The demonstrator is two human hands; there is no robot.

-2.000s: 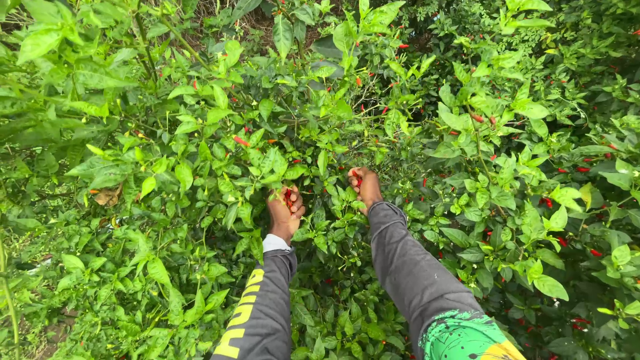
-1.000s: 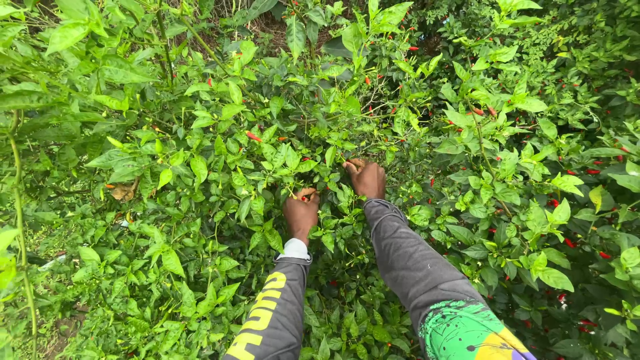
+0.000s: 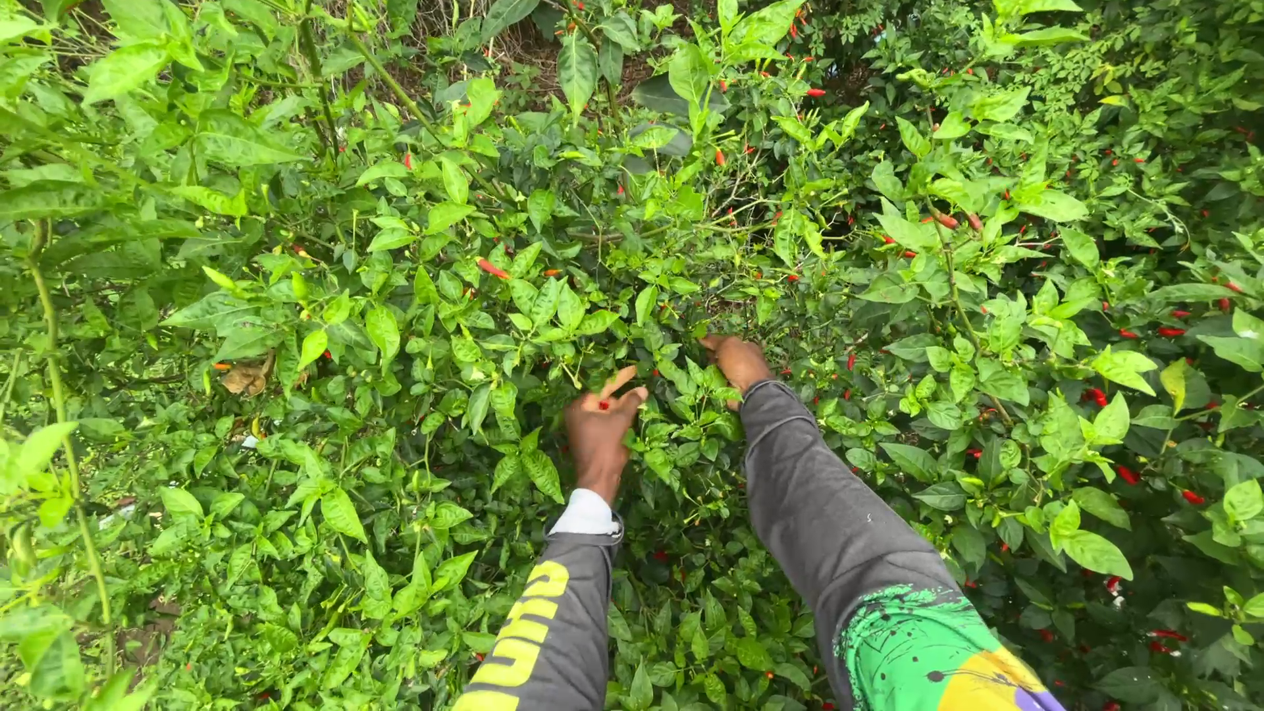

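Note:
My left hand (image 3: pixel 600 430) is among the leaves of a chili pepper plant, thumb and index finger extended, with a bit of red chili (image 3: pixel 603 405) showing between the fingers. To its right, my right hand (image 3: pixel 739 363) reaches into the foliage, its fingertips partly hidden by leaves; whether it holds anything cannot be seen. A red chili pepper (image 3: pixel 492 269) hangs up and left of my left hand. Another red chili (image 3: pixel 720 157) stands above my right hand.
Dense chili foliage (image 3: pixel 395 553) surrounds both arms. More red chilies (image 3: pixel 1127 475) hang on the right side. A thick green stem (image 3: pixel 59 395) rises at the left edge, and a dry brown leaf (image 3: pixel 249 376) hangs near it. Dry twigs lie behind the plants at the top.
My left hand's fingers have spread from the closed grip seen earlier. Both hands have shifted slightly among the leaves, and my right hand's fingertips are now more hidden.

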